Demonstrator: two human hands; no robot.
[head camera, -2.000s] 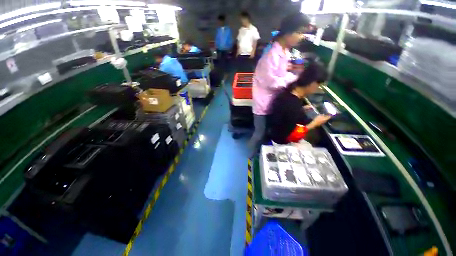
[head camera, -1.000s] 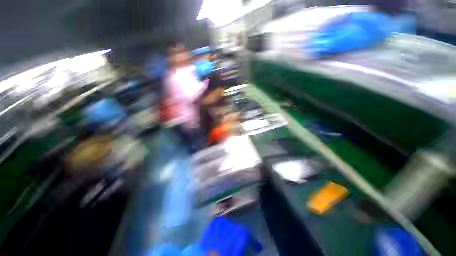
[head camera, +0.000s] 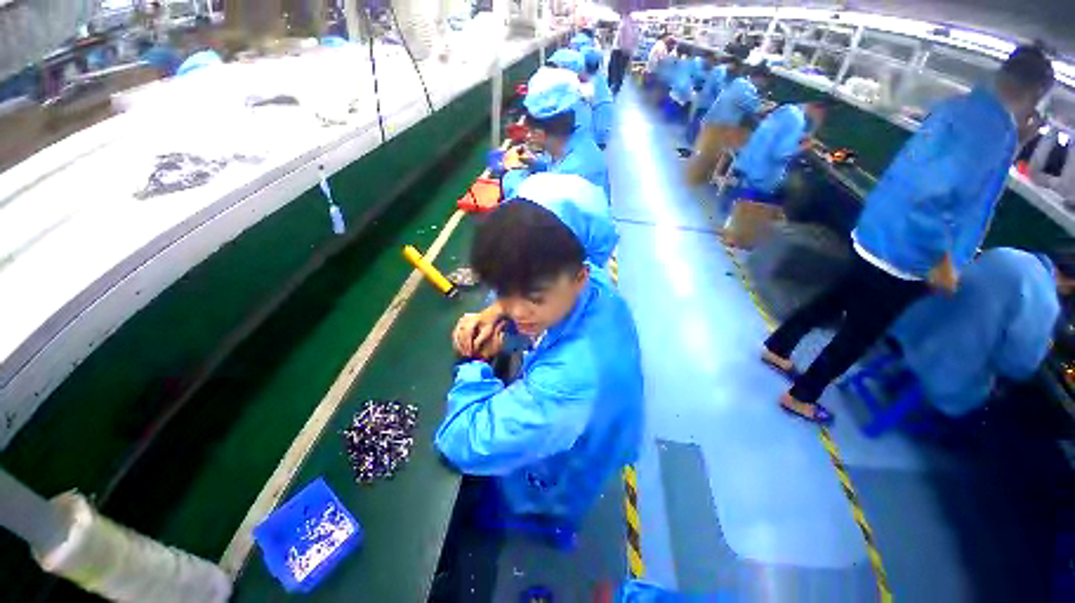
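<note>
Neither of my hands is in view. Nearest in front of me is the green bench (head camera: 407, 518). An open bright-blue box (head camera: 308, 536) with small pale parts inside sits tilted at its near end, by the pale rail (head camera: 342, 383). A pile of dark and silver speckled small parts (head camera: 380, 441) lies just beyond the box. Farther along, a yellow electric screwdriver (head camera: 428, 271) with a black tip lies across the rail.
A person in blue (head camera: 554, 377) sits at the bench's right side, hands together near the edge. A wrapped post (head camera: 130, 560) slants in at lower left. A white ledge (head camera: 177, 200) runs along the left. Another person in blue (head camera: 937, 189) stands across the blue aisle (head camera: 707, 459).
The view has swung round to another stretch of the line. The tablets and silver tray have left the picture; the blue box, small-parts pile and seated person in blue now show.
</note>
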